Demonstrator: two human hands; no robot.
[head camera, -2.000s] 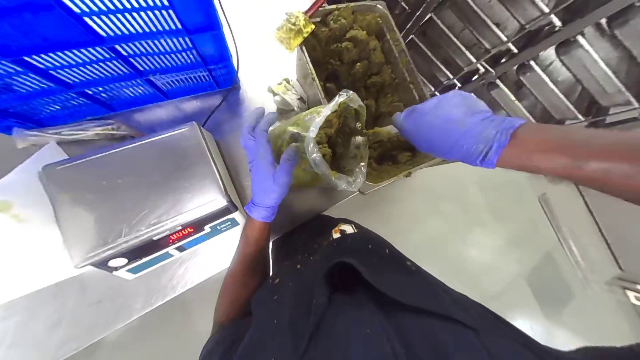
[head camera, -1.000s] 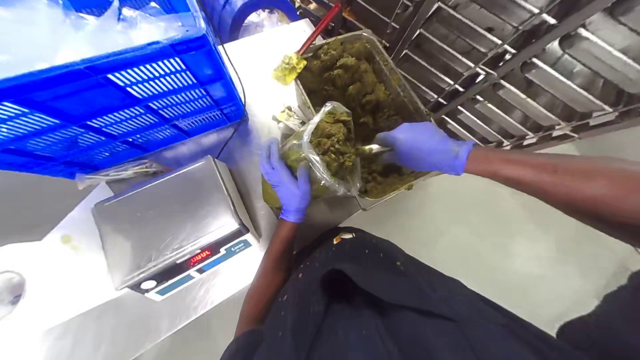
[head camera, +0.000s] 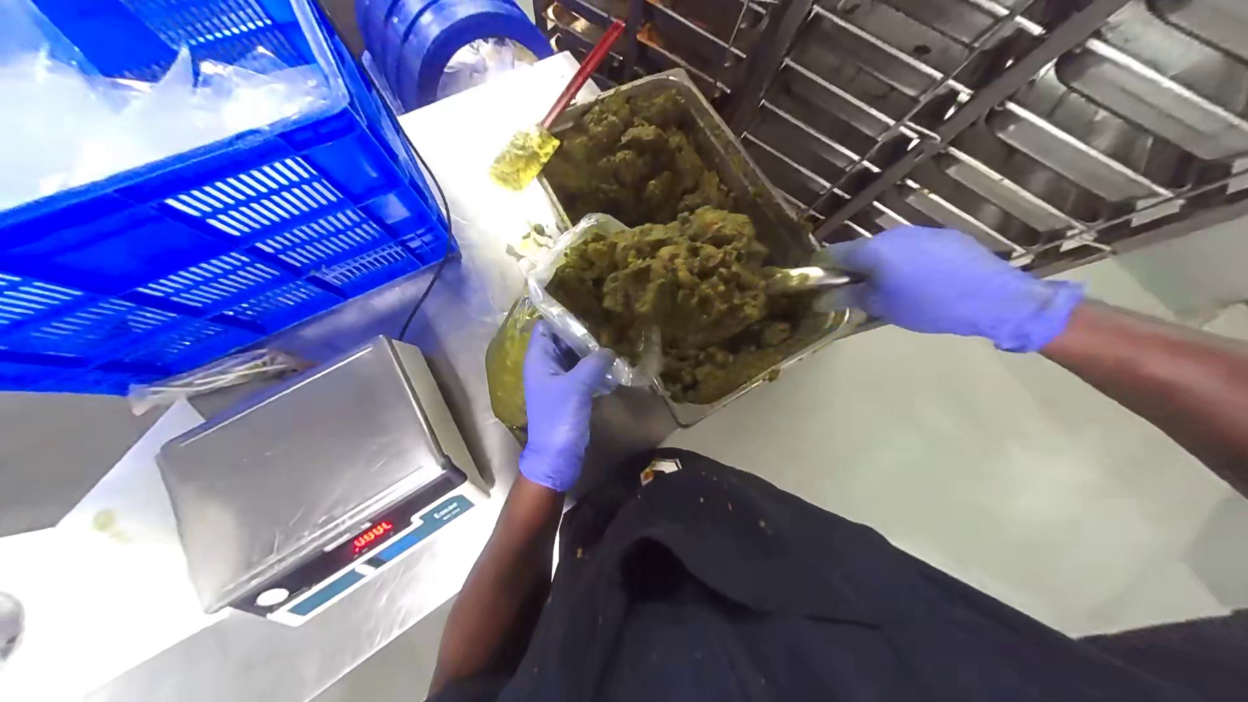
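My left hand, in a blue-violet glove, grips the rim of a clear plastic bag that holds green food mixture. My right hand, gloved alike, is closed on the handle of a metal scoop or spoon. A large heap of the green mixture lies on the scoop at the bag's mouth; the scoop's bowl is hidden under it. Below and behind stands a rectangular metal pan with more mixture. A spatula with a red handle and a smeared yellow-green blade rests against the pan's far left corner.
A digital scale with a steel platform sits on the steel table at left. Behind it is a blue plastic crate holding clear plastic bags. A round blue container stands at the back. A metal rack with trays borders the right.
A large heap of mixture now rides on the scoop at the bag's mouth; one second ago the scoop's end was at the bag with no such heap showing. The left hand still holds the bag.
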